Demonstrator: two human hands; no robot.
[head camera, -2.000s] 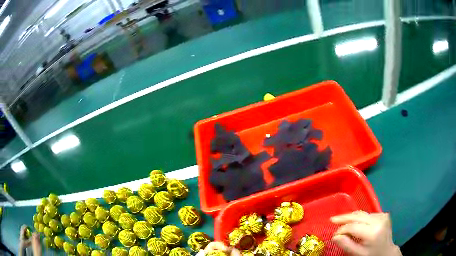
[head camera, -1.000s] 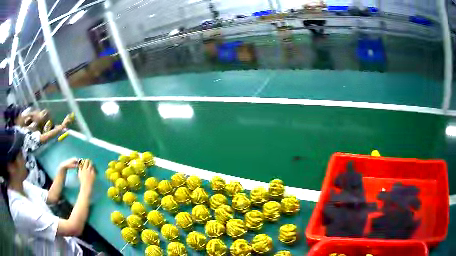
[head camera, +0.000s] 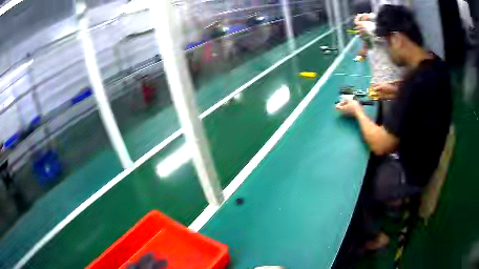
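Note:
The red-orange parts tray (head camera: 207, 246) is at the bottom left, cut off by the lower edge. Dark foam liners (head camera: 148, 261) lie in it in a pile, only partly visible. A sliver of skin at the bottom edge, right of the tray, looks like my right hand (head camera: 269, 267); its fingers and anything in it are cut off. My left hand is out of the picture. The basket and the gold ball heads from earlier are out of view.
A small black disc (head camera: 240, 201) lies on the teal bench (head camera: 294, 189). A white post (head camera: 184, 105) stands at the belt edge. A yellow cylinder (head camera: 308, 74) is on the belt. A person in black (head camera: 420, 110) works at the right; another person is behind.
The view has swung from the gold heads at the left to the bench at the right. The tray now shows at the bottom left, and other workers have come into view.

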